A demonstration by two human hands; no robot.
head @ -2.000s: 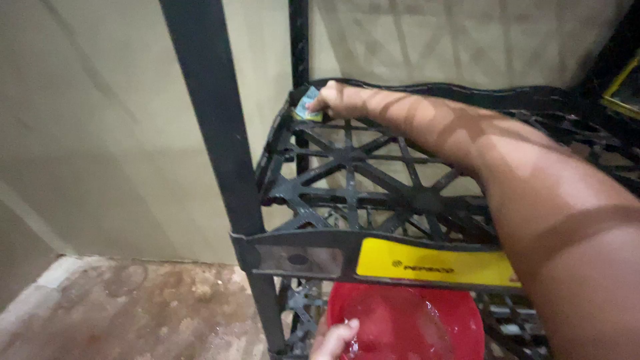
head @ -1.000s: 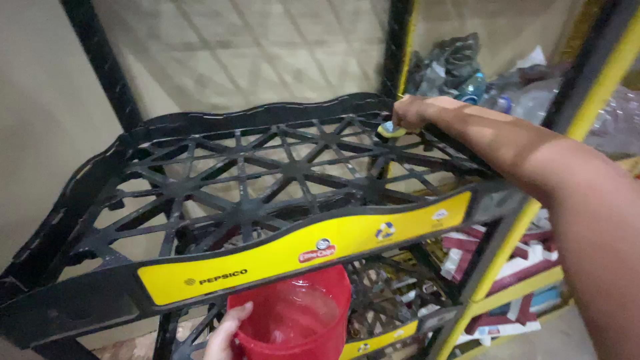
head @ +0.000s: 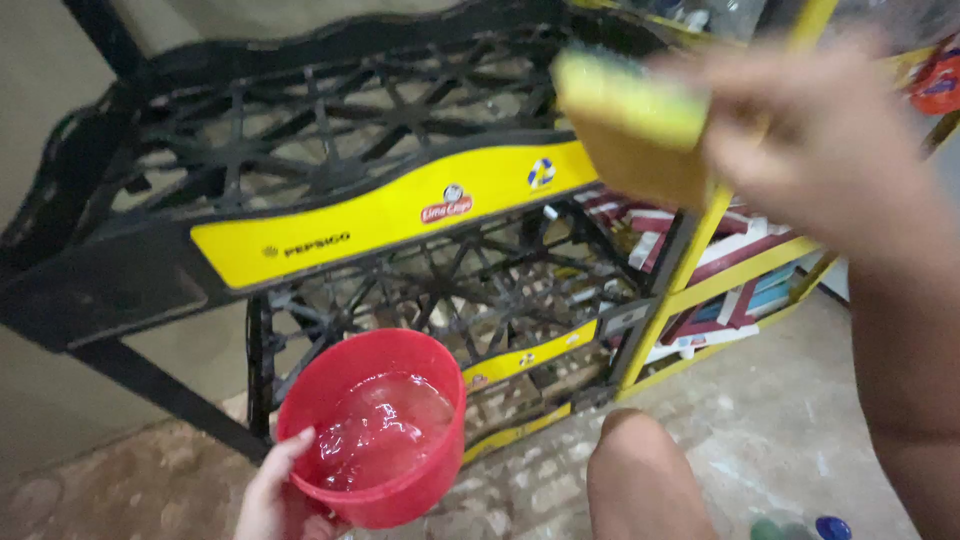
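My left hand [head: 289, 495] grips a red plastic tub [head: 442, 480] by its rim, thumb over the edge; liquid with a wet shine lies inside. Blurred by motion, my right hand [head: 795, 127] pinches a yellow sponge [head: 634, 97] with a darker green face, held up at the right end of a black plastic rack shelf [head: 225, 150]. A brownish flat surface shows just under the sponge; what it is, I cannot tell. The shelf has an open lattice and a yellow front strip [head: 390, 206] with brand logos. The tub is in front of the lower shelf [head: 450, 277].
A yellow metal rack [head: 701, 247] stands close on the right, holding maroon and white packs [head: 720, 247]. A red package [head: 937, 82] is at the upper right. My knee [head: 649, 472] shows low in the view. Small blue [head: 832, 527] and green objects lie on the floor.
The right hand was at the shelf's back left corner, then at its back right; now it is raised toward the front with the sponge. The left hand still holds the tub. The view has shifted.
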